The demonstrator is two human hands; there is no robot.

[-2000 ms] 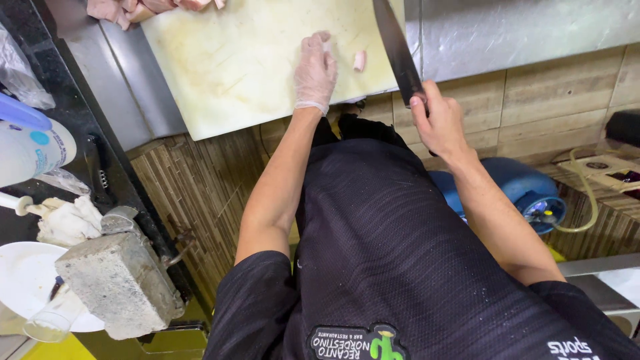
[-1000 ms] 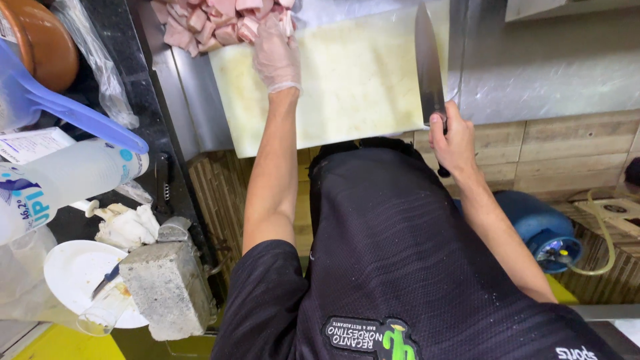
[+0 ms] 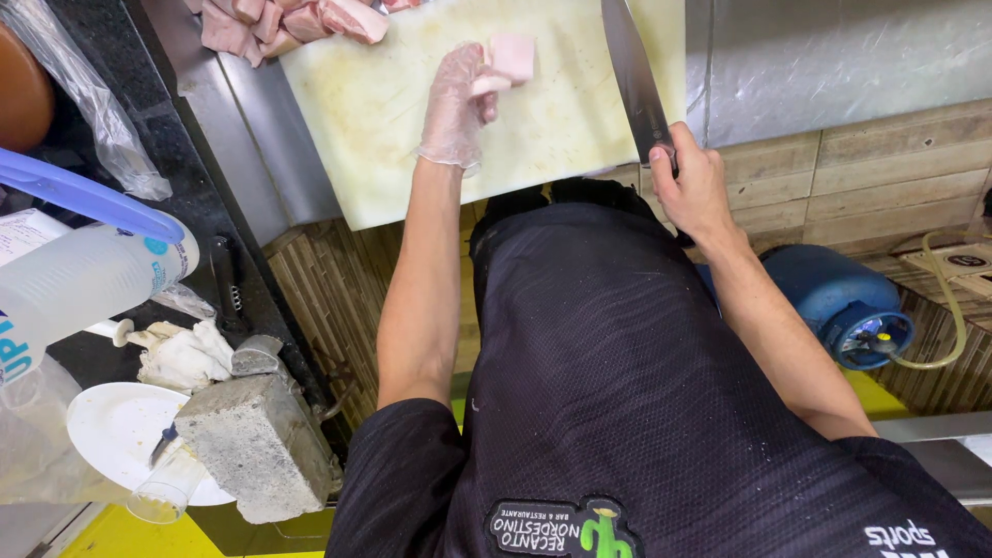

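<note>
My left hand (image 3: 457, 108), in a clear plastic glove, holds pale pink pieces of raw meat (image 3: 511, 58) over the white cutting board (image 3: 372, 139); motion blurs them slightly. My right hand (image 3: 691, 178) is bare and closed around the handle of a large kitchen knife (image 3: 637, 77). The blade points away from me above the board's right side, apart from the meat. A heap of cut raw meat chunks (image 3: 287, 23) lies at the board's far left corner, cut off by the top of the view.
On the dark counter at left are a plastic bottle (image 3: 85, 271), a white plate (image 3: 116, 426), a crumpled white cloth (image 3: 186, 356) and a rough concrete block (image 3: 248, 442). A metal surface (image 3: 837, 62) extends right of the board. A blue gas cylinder (image 3: 829, 287) stands at lower right.
My left hand was at the meat heap one second ago; now it is over the middle of the board with pieces in it. My right hand still holds the knife.
</note>
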